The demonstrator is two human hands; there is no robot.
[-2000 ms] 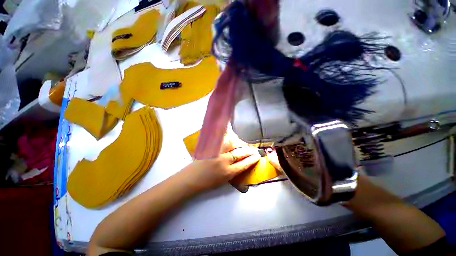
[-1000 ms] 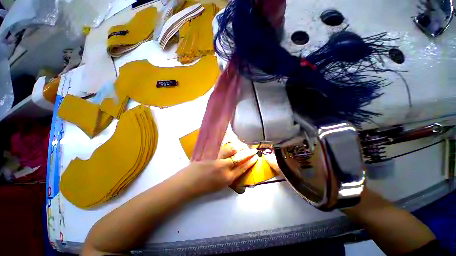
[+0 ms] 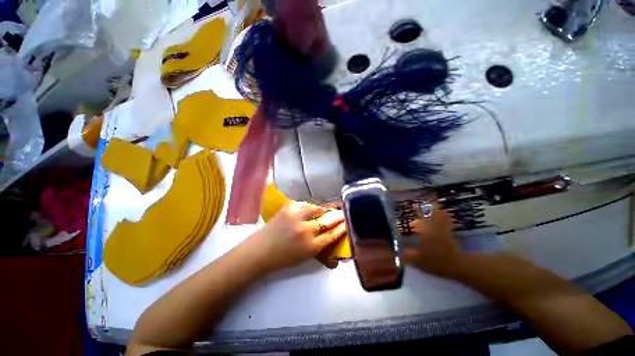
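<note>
A mustard-yellow cut piece (image 3: 340,250) lies under the machine head in bright lamp light. My left hand (image 3: 306,231) holds it, with the fingers together at the needle area. The needle and presser foot are hidden behind the chrome loop (image 3: 374,233). My right hand (image 3: 433,243) is right of the loop, its fingertips at the cluster of small black labels (image 3: 463,212) on the bed. Whether it pinches a label cannot be seen.
A thick stack of yellow pieces (image 3: 170,226) lies at left, smaller yellow pieces (image 3: 129,161) and a labelled piece (image 3: 212,124) behind it. A navy thread tassel (image 3: 397,132) and pink strip (image 3: 251,174) hang from the white machine head (image 3: 543,118).
My right hand has moved right from behind the chrome loop to the black labels. My left hand stays on the yellow piece. The view has shifted, so the machine head appears further left.
</note>
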